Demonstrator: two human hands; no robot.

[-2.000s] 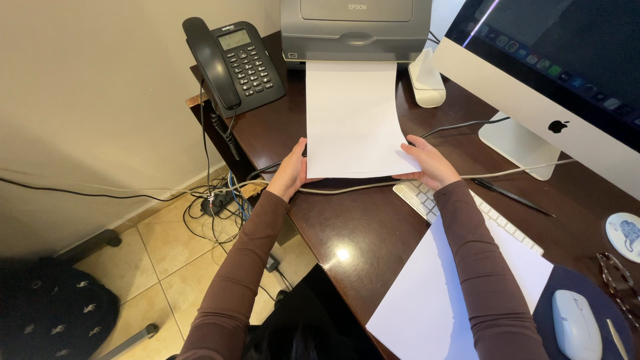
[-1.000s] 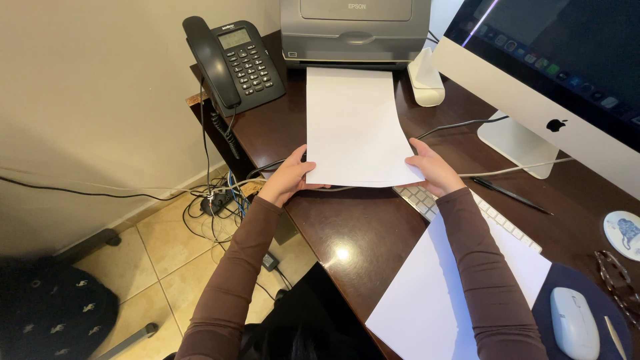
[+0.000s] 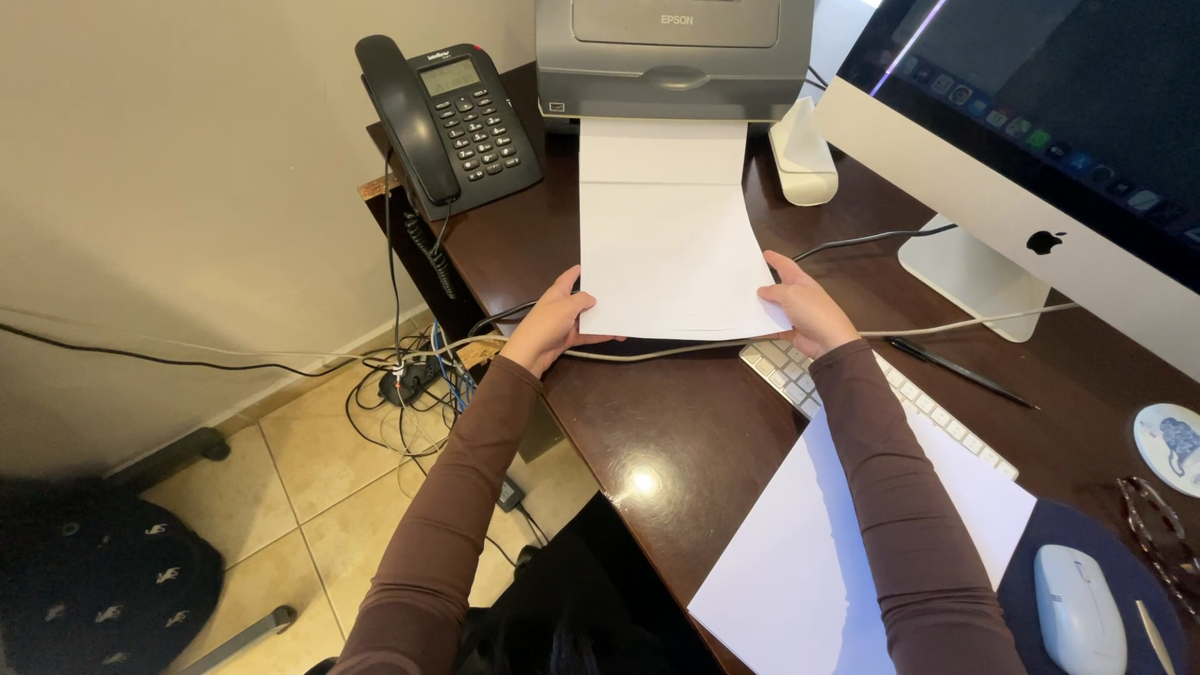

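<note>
A stack of white paper sheets (image 3: 670,253) is held level in front of the grey Epson printer (image 3: 675,61). My left hand (image 3: 553,319) grips its near left corner, thumb on top and fingers beneath. On the near right corner my right hand (image 3: 808,305) holds it the same way. Another white sheet (image 3: 661,150) shows from under the printer's front edge; a line crosses the paper where the two meet, and whether they overlap or touch I cannot tell. More white paper (image 3: 778,562) lies on the desk below my right forearm.
A black desk phone (image 3: 478,131) stands left of the printer. To the right are an Apple monitor (image 3: 1031,169), a white keyboard (image 3: 937,412), a black pen (image 3: 966,375) and a white mouse (image 3: 1078,609). Cables (image 3: 656,354) cross the desk beneath the held paper.
Both hands have drawn the held paper slightly toward me and away from the printer. A line across the white paper near the printer now shows, which the earlier frames do not show.
</note>
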